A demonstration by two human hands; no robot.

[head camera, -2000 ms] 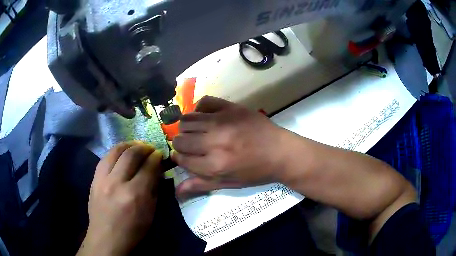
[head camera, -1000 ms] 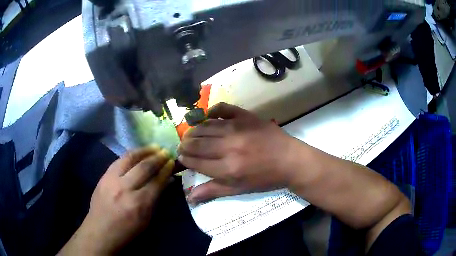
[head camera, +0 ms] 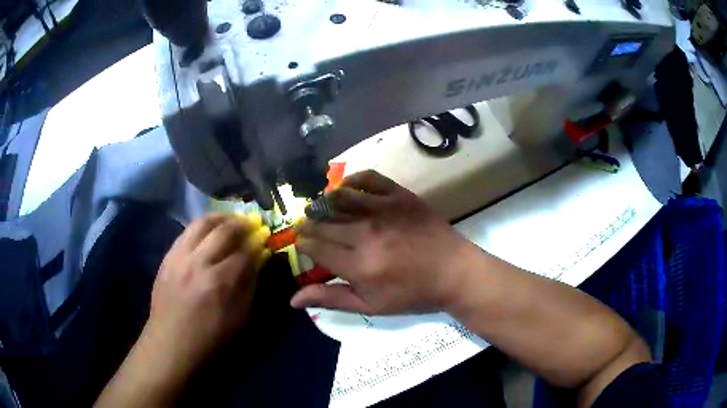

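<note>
The black garment panel (head camera: 279, 343) hangs over the table's front edge, and its grey-blue side (head camera: 147, 163) shows behind and left. My left hand (head camera: 203, 275) has its bunched fingertips on the panel, just left of the needle area (head camera: 283, 203), which is lit yellow. My right hand (head camera: 383, 247) is right of the needle, fingers curled beside a small dark knob and thumb apart. What its fingertips touch is hidden. Red-orange tape (head camera: 281, 239) on the machine bed shows between the hands. The machine head (head camera: 383, 88) is above both hands.
Black-handled scissors (head camera: 445, 131) lie under the machine arm. A red part (head camera: 586, 127) is below the lit display (head camera: 626, 49). A printed ruler scale (head camera: 406, 362) runs along the white table edge. A blue plastic basket (head camera: 685, 279) stands at the right.
The view has shifted, showing more of the machine head's top. The gap between my hands is wider, and red tape shows there where dark cloth was. Both hands stay near the needle.
</note>
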